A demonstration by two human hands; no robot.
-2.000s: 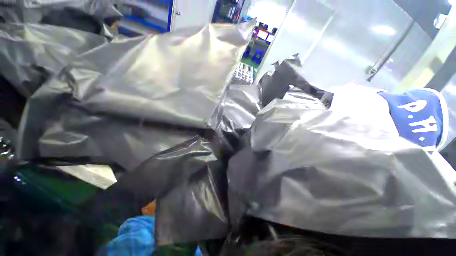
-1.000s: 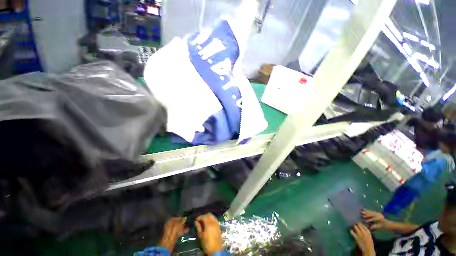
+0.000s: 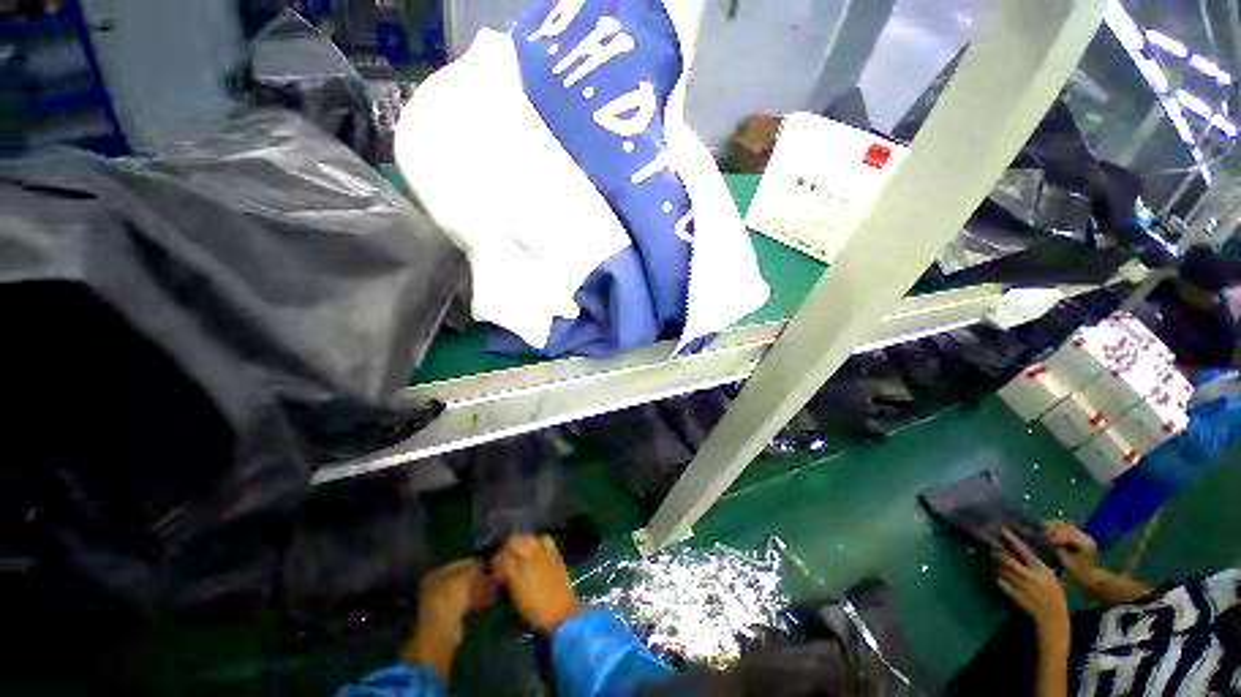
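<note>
My left hand (image 3: 447, 599) and my right hand (image 3: 535, 575) are close together at the lower middle, fingers bent at a black packet (image 3: 520, 483) that lies below the raised shelf. The fingertips are small and dark there, but both appear to pinch its near end. Other dark packets (image 3: 361, 538) lie to the left, hard to separate. A bright, silvery, crinkled heap (image 3: 701, 599) lies just right of my right hand, at the foot of the upright.
A pale slanting upright (image 3: 871, 272) crosses the view. The raised shelf (image 3: 585, 395) holds a large black bag (image 3: 272, 232), a blue-and-white cloth (image 3: 613, 177) and a white box (image 3: 823, 184). White cartons (image 3: 1102, 388) and another worker's hands (image 3: 1041, 565) at a packet are right.
The view has swung from large black bags to the bench. Since one second ago, my hands have moved slightly left and up in view. The other worker's packet now looks bent or folded.
</note>
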